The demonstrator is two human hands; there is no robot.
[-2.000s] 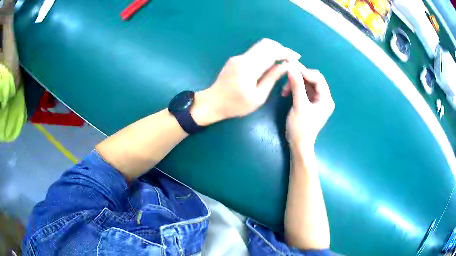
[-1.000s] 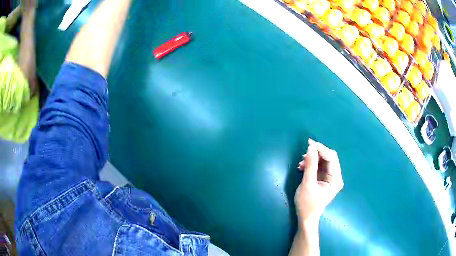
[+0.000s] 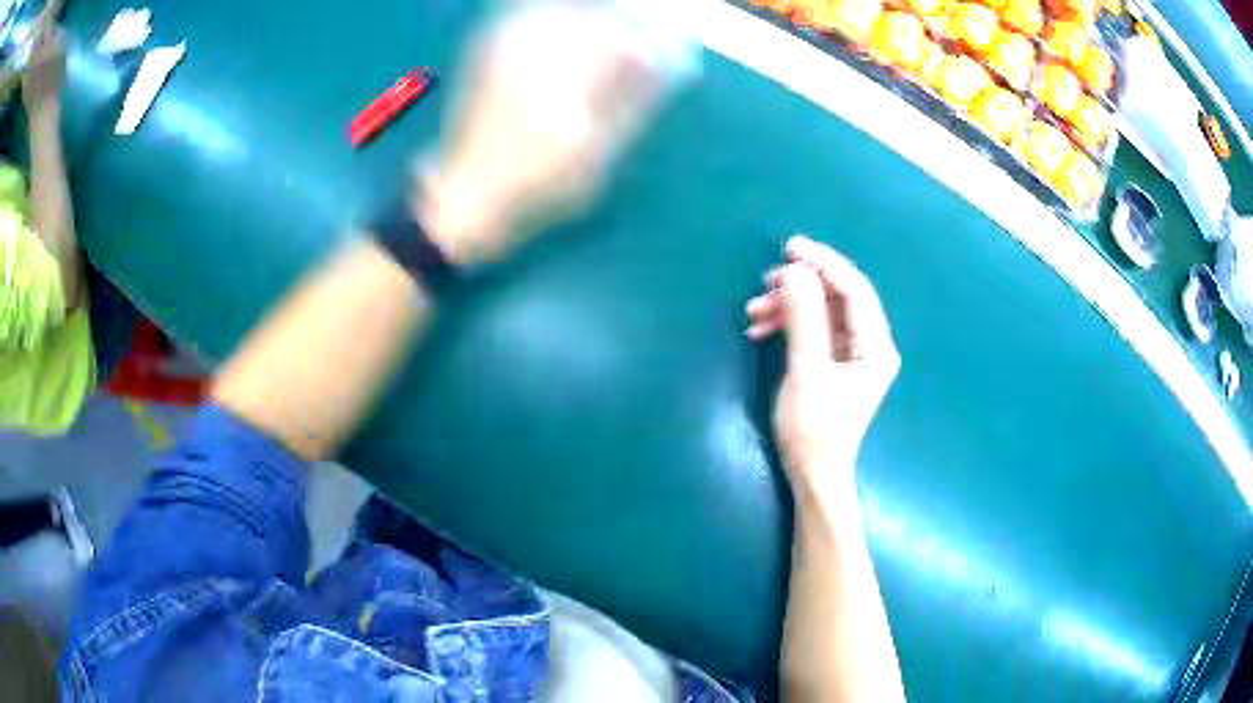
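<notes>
My left hand (image 3: 550,117) is blurred by motion over the upper middle of the glossy green work surface (image 3: 632,453). Something whitish shows at its fingertips near the white rail, too blurred to name. My right hand (image 3: 834,343) is over the surface right of the middle, fingers curled and thumb near the fingertips. A small pale spot shows at its fingertips, but I cannot tell if it is a held part.
A red marker or lighter (image 3: 392,107) and white strips (image 3: 149,88) lie at upper left. Beyond the white rail (image 3: 1017,234) are a tray of orange parts (image 3: 983,62), open cases (image 3: 1136,224) and white boxes (image 3: 1171,131). Another person in yellow-green (image 3: 35,330) is at far left.
My left arm has come back from the upper left edge to the upper middle, near the rail. My right hand appears higher in view. The view has shifted, showing less of the orange tray.
</notes>
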